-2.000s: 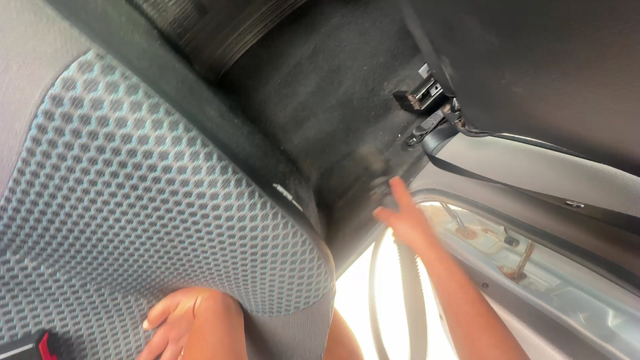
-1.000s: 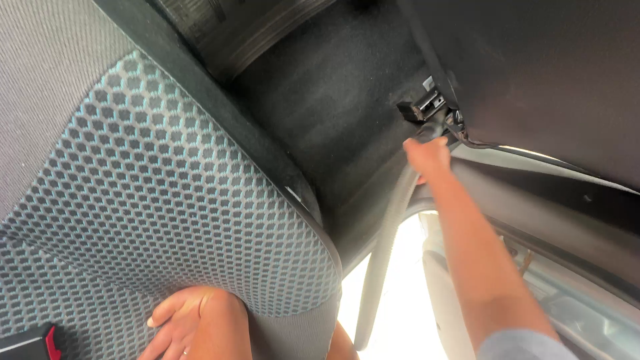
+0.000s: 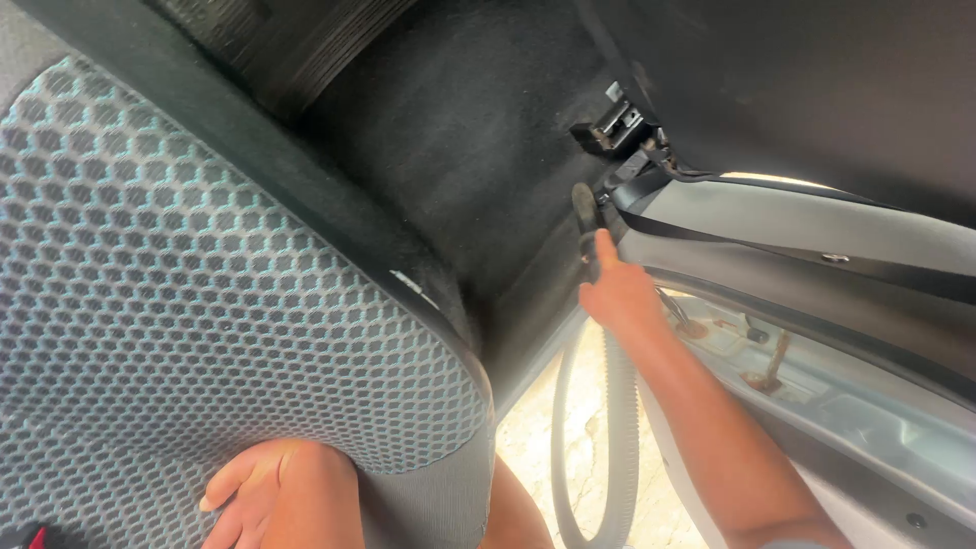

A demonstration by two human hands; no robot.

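Note:
My right hand [image 3: 621, 293] is closed around the black nozzle [image 3: 585, 210] of a vacuum cleaner hose, with the index finger stretched along it. The nozzle's tip is at the edge of the dark car floor carpet [image 3: 473, 130], just below the seat belt anchor [image 3: 629, 171]. From the hand a grey ribbed hose [image 3: 621, 435] hangs in a loop through the door opening. My left hand [image 3: 255, 488] rests palm showing on the patterned fabric car seat [image 3: 229, 305], fingers loosely spread, holding nothing; its lower part is cut off by the frame.
A metal seat rail end [image 3: 618, 126] sticks out beneath the dark seat back at upper right. A black seat belt [image 3: 762, 252] runs along the door pillar. The metal door frame [image 3: 862, 427] lies right of my forearm. A red and black buckle [image 3: 34, 537] is at lower left.
My right hand has moved the nozzle from beside the seat rail and belt anchor, where it was a second ago, back toward the door sill. My left hand has stayed on the seat.

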